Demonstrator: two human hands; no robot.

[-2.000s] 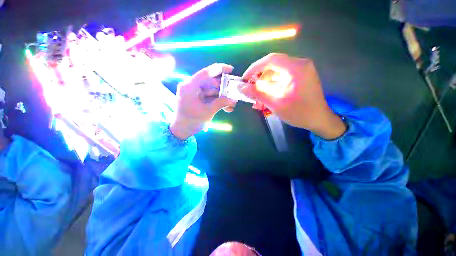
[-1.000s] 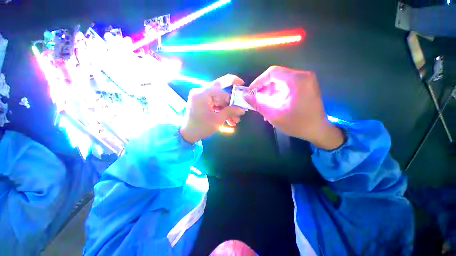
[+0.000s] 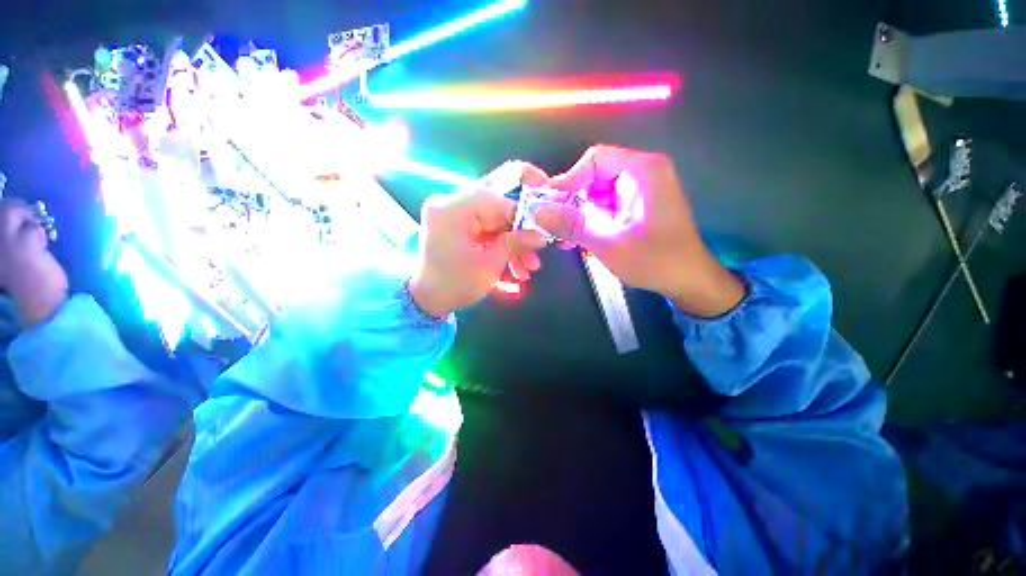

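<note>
My left hand (image 3: 467, 250) holds a small white square piece (image 3: 536, 212) between its fingertips, in front of my chest. My right hand (image 3: 630, 214) grips the right side of the same piece, and a pink-white light glows at its fingers. What glows is mostly hidden. A pale flat strip (image 3: 611, 302) shows below my right hand, pointing down; whether it is held cannot be told. A short red glow (image 3: 510, 288) shows just under my left fingers. A pile of lit strips (image 3: 236, 191) lies at the left, mostly washed out white.
Two lit strips (image 3: 529, 98) extend right from the pile, with a printed white end tab (image 3: 358, 45) beside them. A neighbour's hand (image 3: 28, 264) and blue sleeve are at far left. At right are a metal bracket (image 3: 956, 62), a tan handle (image 3: 912, 126) and thin rods (image 3: 951, 295).
My hands have moved closer together around the white piece. The pale strip shows more clearly again. Light colours have changed. A neighbour's hand has come into view at the left.
</note>
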